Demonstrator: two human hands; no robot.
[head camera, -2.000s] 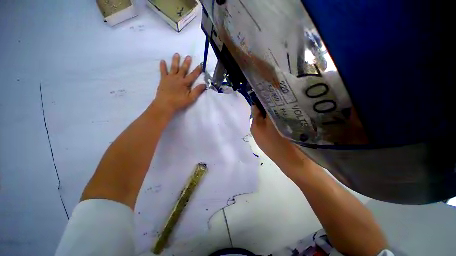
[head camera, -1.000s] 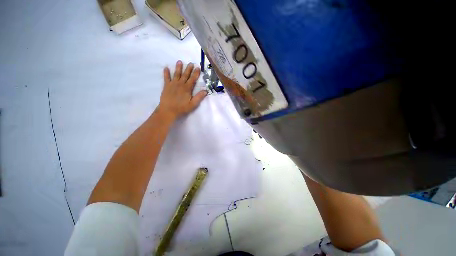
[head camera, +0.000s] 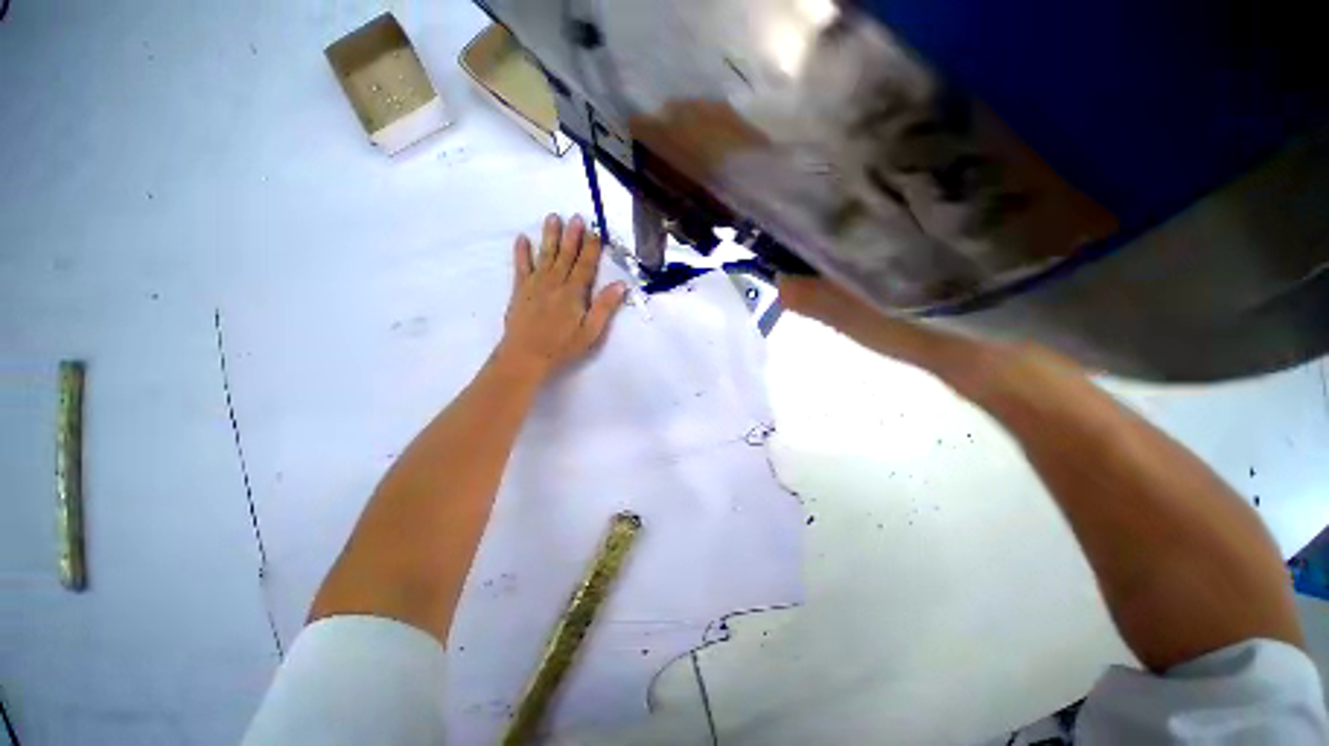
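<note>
The electric cutting machine (head camera: 933, 161) fills the upper right, its blue and silver motor body close to the camera. Its blade and presser foot (head camera: 649, 255) stand at the edge of the paper marker (head camera: 656, 394). A corner of the base plate (head camera: 755, 299) shows beside it. My left hand (head camera: 558, 299) lies flat on the paper, fingers slightly spread, just left of the blade. My right hand is hidden behind the motor body; only the wrist and forearm show, so its grip cannot be seen. A yellowish-brown weight (head camera: 576, 627) lies on the paper below my left hand.
Two small open boxes, one at the upper left (head camera: 389, 88) and one partly behind the machine (head camera: 510, 85), rest on the paper. A second weight (head camera: 70, 475) lies far left. The cream-white table (head camera: 933, 554) shows right of the paper's notched edge, with small dark bits.
The view has shifted left, bringing the second weight into sight. The motor body has tilted and swung, showing more of the blade area and right forearm. My left hand stays flat beside the blade.
</note>
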